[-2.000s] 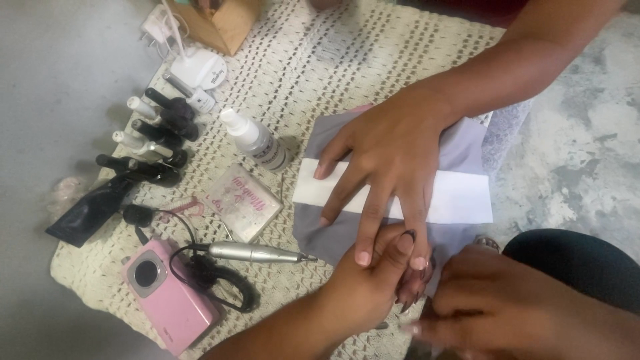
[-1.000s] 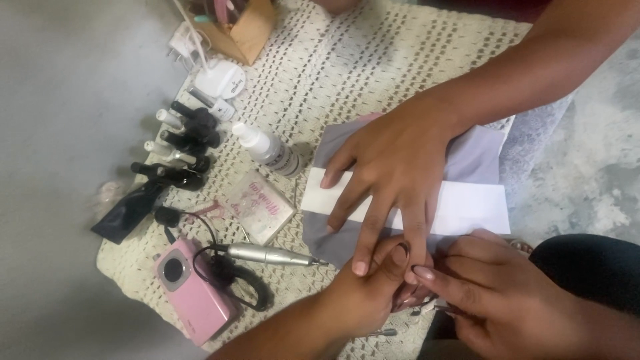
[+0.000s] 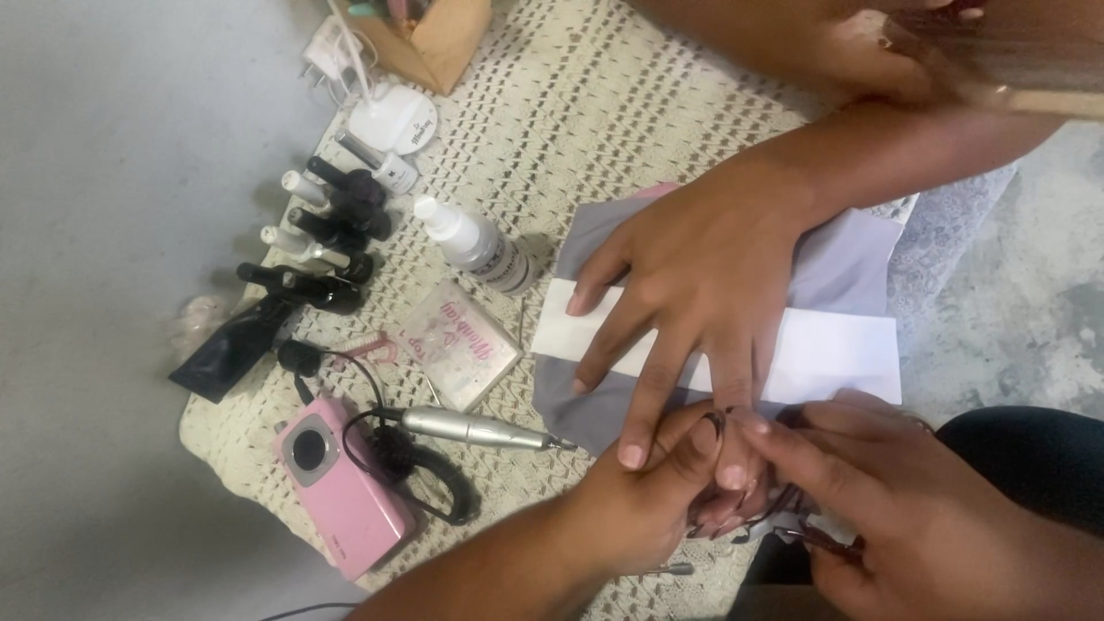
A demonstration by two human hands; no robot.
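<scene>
My left hand (image 3: 638, 504) comes from the bottom edge, its thumb and fingers closed around a finger of another person's hand (image 3: 711, 259). That hand lies palm down, fingers spread, on a grey cloth (image 3: 841, 259) and a white strip (image 3: 828, 358). My right hand (image 3: 897, 492), on the right, has its index fingertip at the held finger. A thin, dark metal tool (image 3: 824, 542) sits in its lower fingers; its type is unclear. Left of my left hand lies a silver nail drill handpiece (image 3: 479, 429), its cord running to a pink control unit (image 3: 345, 492).
A white-capped spray bottle (image 3: 479, 246), a square packet (image 3: 461, 345) and several nail polish bottles (image 3: 332, 220) stand or lie on the crocheted tablecloth (image 3: 552, 103). A white round base (image 3: 394, 121) and a cardboard box (image 3: 440, 43) are at the back. A black tube (image 3: 233, 349) lies left.
My right index finger has moved up to the other person's held finger. More of that person, including another arm, now shows at the top right.
</scene>
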